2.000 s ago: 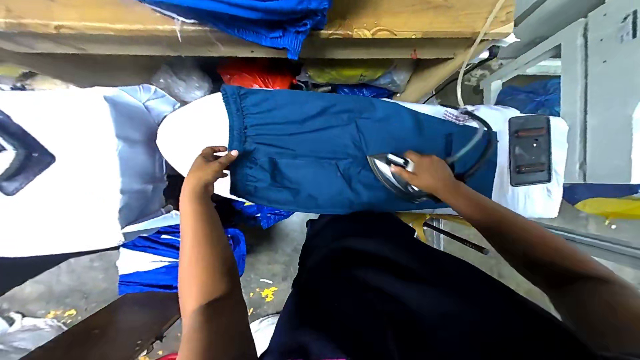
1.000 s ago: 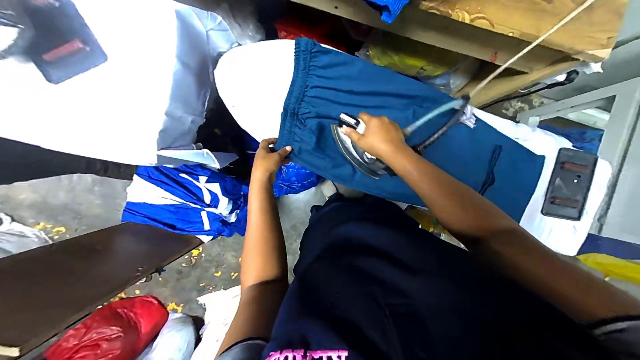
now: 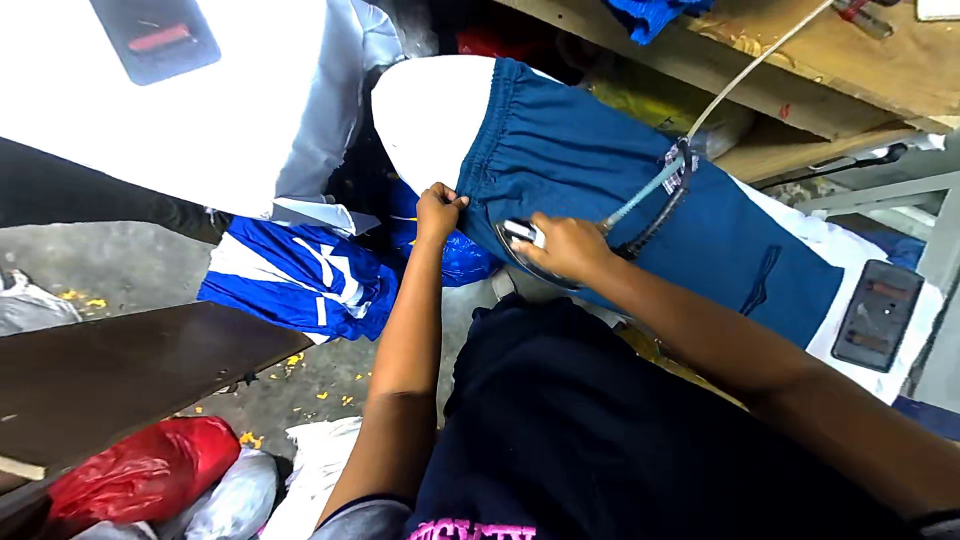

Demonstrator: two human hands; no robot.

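A teal garment [image 3: 600, 157] with a gathered elastic waistband lies over a white-covered ironing board [image 3: 431, 112]. My left hand [image 3: 440, 214] pinches the near end of the waistband between thumb and fingers. Just right of it, my right hand [image 3: 566, 244] grips the handle of a steam iron [image 3: 525, 236], whose soleplate rests on the garment's near edge, close to the waistband. A hose and a dark cord run from the iron's back across the fabric. A dark drawstring-like cord [image 3: 761, 281] lies on the garment farther right.
A dark iron rest pad [image 3: 877, 315] lies at the board's right end. Another white-covered board [image 3: 187, 127] is at left, above a blue and white cloth [image 3: 300, 277]. A wooden table [image 3: 825, 67] runs behind; a brown panel [image 3: 135, 360] and red plastic bag [image 3: 150, 469] are lower left.
My right hand has moved the iron from the middle of the garment toward the near part of the waistband. My left hand has shifted to the waistband's near end. The view has swung left.
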